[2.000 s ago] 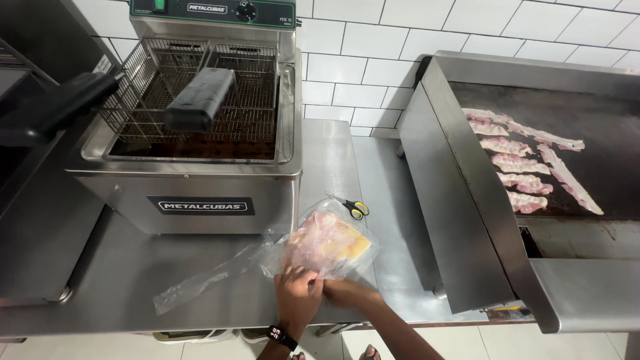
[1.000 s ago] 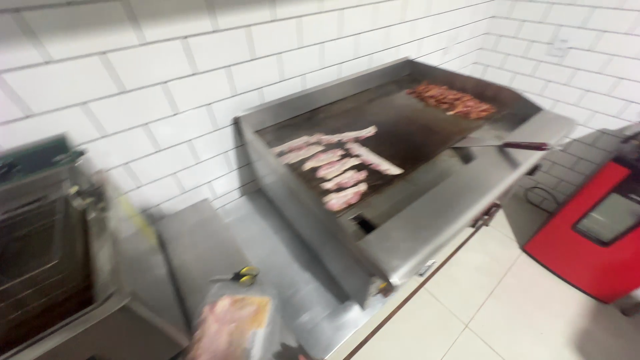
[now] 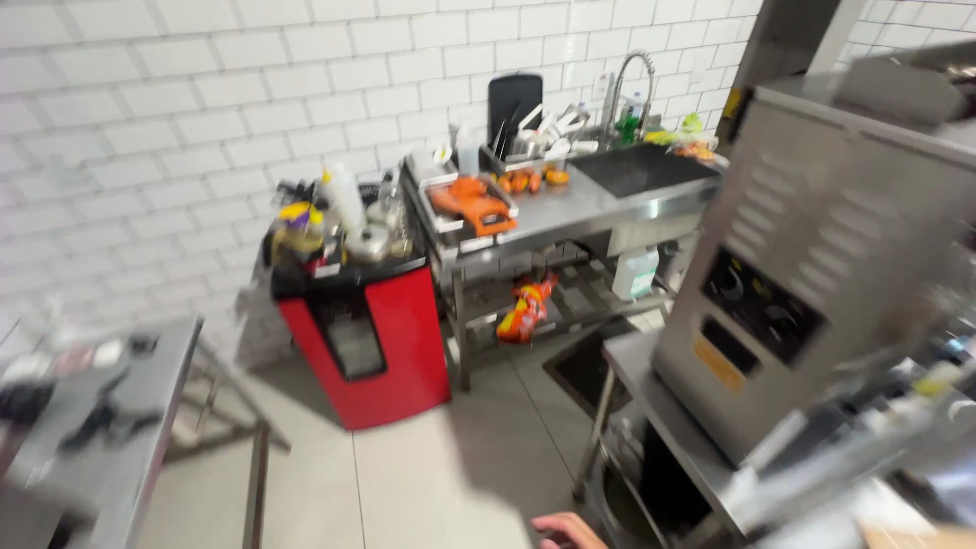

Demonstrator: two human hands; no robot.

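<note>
At the bottom edge, just right of centre, part of what looks like my right hand [image 3: 568, 530] shows over the tiled floor. Its fingers point left and are partly bent; most of the palm is cut off, so I cannot tell whether it holds anything. Nearest to it is the leg of a steel table [image 3: 640, 358] on the right, which carries a large stainless steel appliance [image 3: 808, 221] with two dark knobs. My left hand is out of view.
A red cabinet [image 3: 408, 343] bears bottles and a lidded pot [image 3: 369, 242]. Beside it, a steel counter [image 3: 545, 210] holds orange gloves [image 3: 473, 200], dishes and a sink [image 3: 644, 169]. A jug [image 3: 635, 273] stands below. Another steel table [image 3: 164, 381] is at left; a dark mat [image 3: 587, 366] lies on the floor.
The view has swung far to the right, away from the fryer and griddle. Two seconds ago both hands were at a plastic bag of meat; neither bag nor griddle shows now.
</note>
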